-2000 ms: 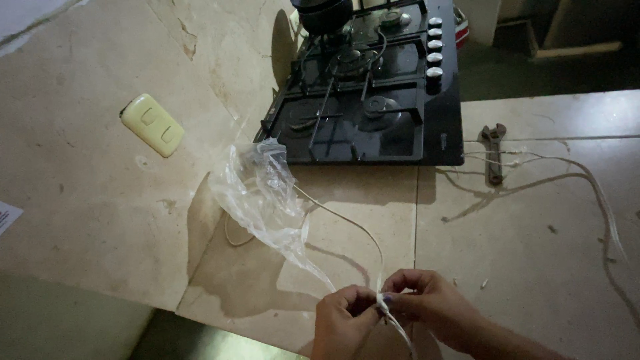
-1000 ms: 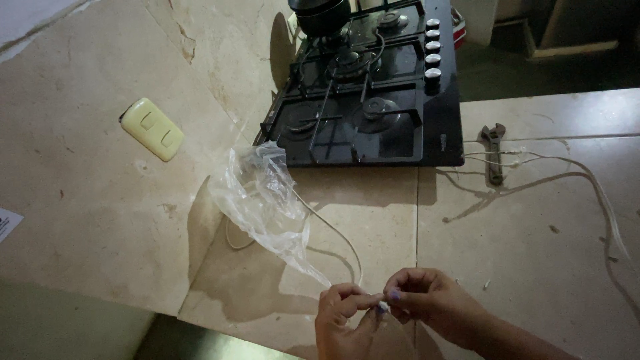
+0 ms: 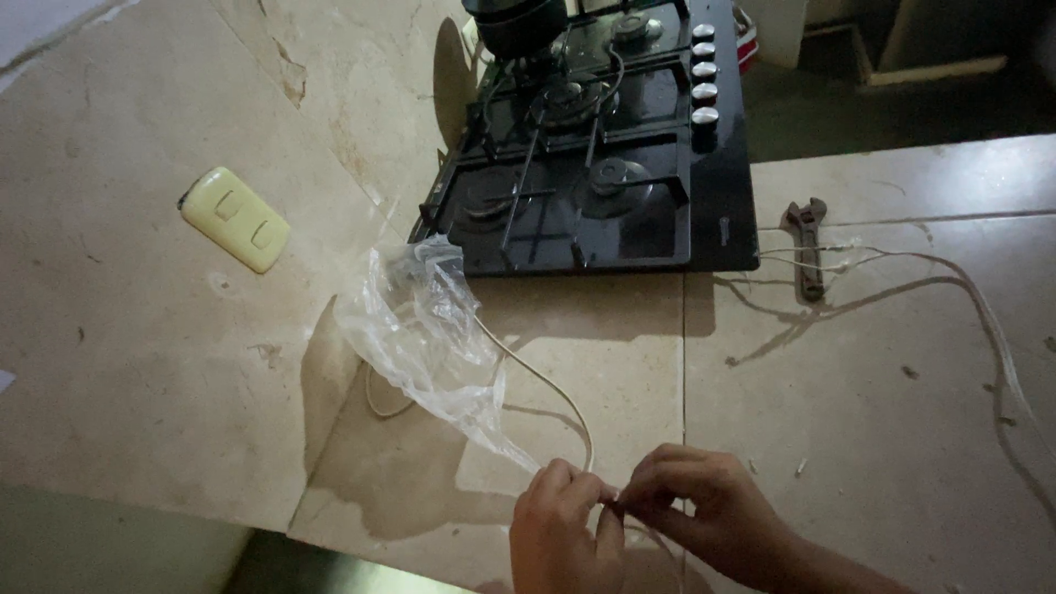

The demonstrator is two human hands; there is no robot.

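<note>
My left hand (image 3: pixel 565 528) pinches a thin pale electrical cable (image 3: pixel 549 375) near the counter's front edge. The twisted end of a clear plastic bag (image 3: pixel 429 330) runs to the same hand. My right hand (image 3: pixel 701 499) meets it fingertip to fingertip, thumb and forefinger closed on the cable where the two hands join; the exact spot is hidden by the fingers. From there the cable curves up behind the bag, and another stretch trails below my right hand.
A black gas hob (image 3: pixel 610 165) with a dark pot (image 3: pixel 516 25) stands behind. An adjustable wrench (image 3: pixel 808 247) lies right of it beside a split pale wire (image 3: pixel 982 305). A yellowish two-button switch plate (image 3: pixel 235 219) is at left. Small scraps (image 3: pixel 800 468) lie right of my hands.
Both hands stay near the same place while their fingers have shifted on the cable. The pale strands visible below the fingers two seconds ago are now mostly covered.
</note>
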